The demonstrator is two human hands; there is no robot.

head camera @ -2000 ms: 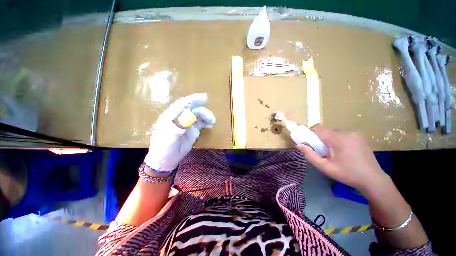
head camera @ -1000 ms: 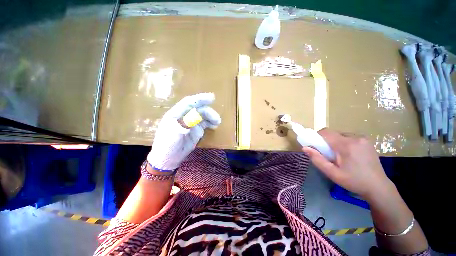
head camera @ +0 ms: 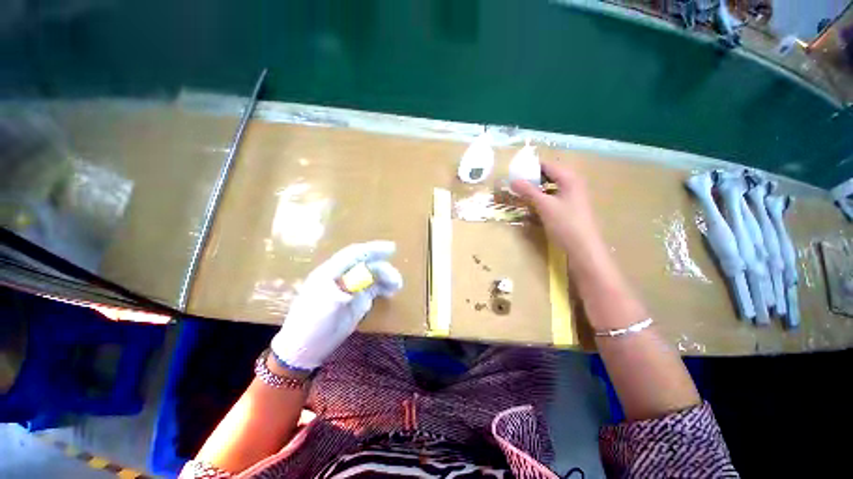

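My bare right hand [head camera: 563,208] holds a white squeeze bottle [head camera: 527,165] upright at the back of the bench, fingers on its right side. A second white bottle [head camera: 476,160] with a dark oval mark stands just left of it. A small white cap [head camera: 505,285] lies on the brown cardboard pad [head camera: 519,245], beside a round brown stain and dark spots. My left hand [head camera: 334,301], in a white knit glove with a yellow band on a finger, is raised over the bench's front edge with fingers curled. It shows nothing held.
Yellow tape strips [head camera: 440,271] run along both sides of the pad. Several pale grey moulded parts [head camera: 736,245] lie in a row at the right. A thin metal strip [head camera: 221,187] crosses the bench at left. A green conveyor belt [head camera: 374,65] runs behind the bench.
My right hand has moved the bottle from the small white cap to the back, beside the other bottle. The view has shifted to show more of the conveyor. My left hand keeps its curled pose.
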